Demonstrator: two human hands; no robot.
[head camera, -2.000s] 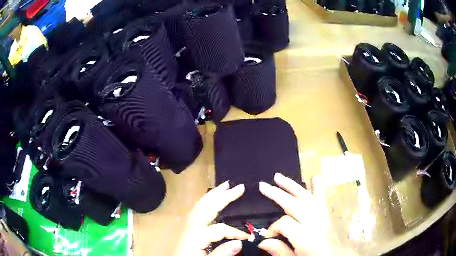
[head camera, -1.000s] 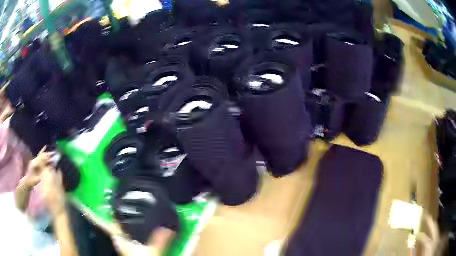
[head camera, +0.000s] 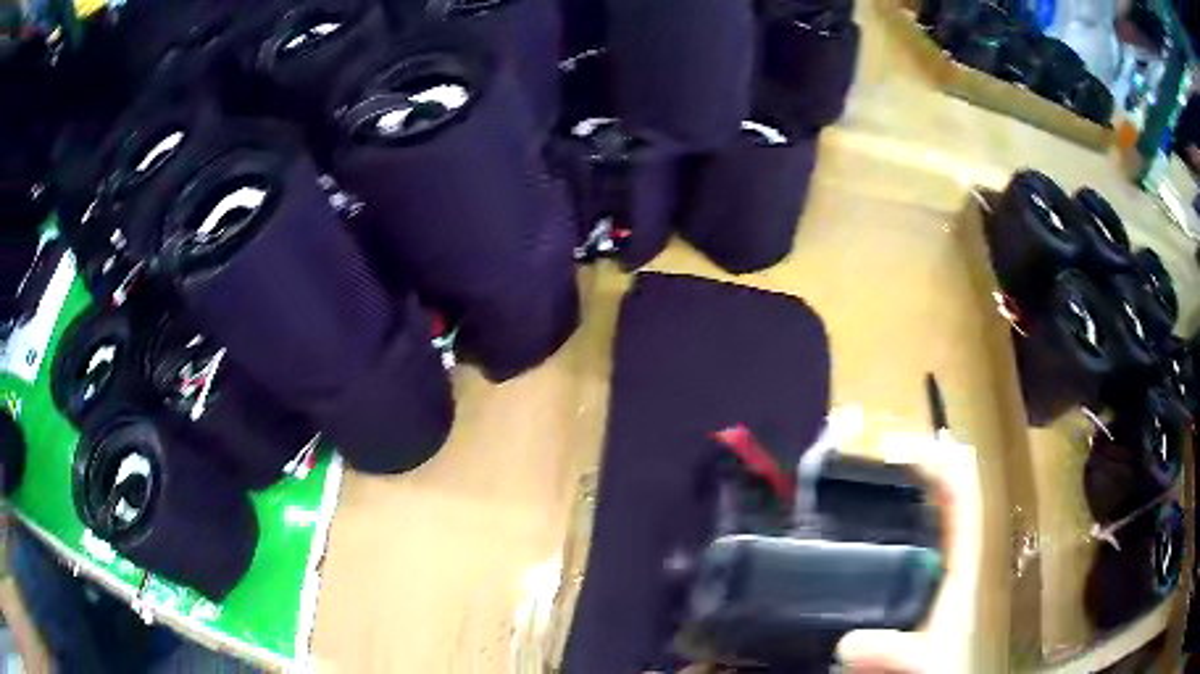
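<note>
A dark ribbed mesh fabric panel (head camera: 717, 356) lies flat in front of me, its lower part reaching the bottom edge. My right hand (head camera: 941, 566), blurred and overexposed, holds a glossy black cylindrical housing (head camera: 816, 586) from its right side, over the panel's lower right part. A blurred red and pale bit, probably its wire leads (head camera: 754, 461), shows at the housing's top. Whether the housing touches the panel cannot be told. My left hand is not visible.
Wrapped housings (head camera: 461, 198) are piled at the left. One wrapped housing (head camera: 171, 500) lies on a green sheet (head camera: 283, 593). At the right, a cardboard tray (head camera: 1053, 507) holds black housings (head camera: 1079, 329). A black stick like a pen (head camera: 936, 402) lies beside the panel.
Both hands worked at the earlier panel's lower end, then the view swung left with a hand at a wrapped housing on the green sheet. The view is back; my right hand now holds an unwrapped housing.
</note>
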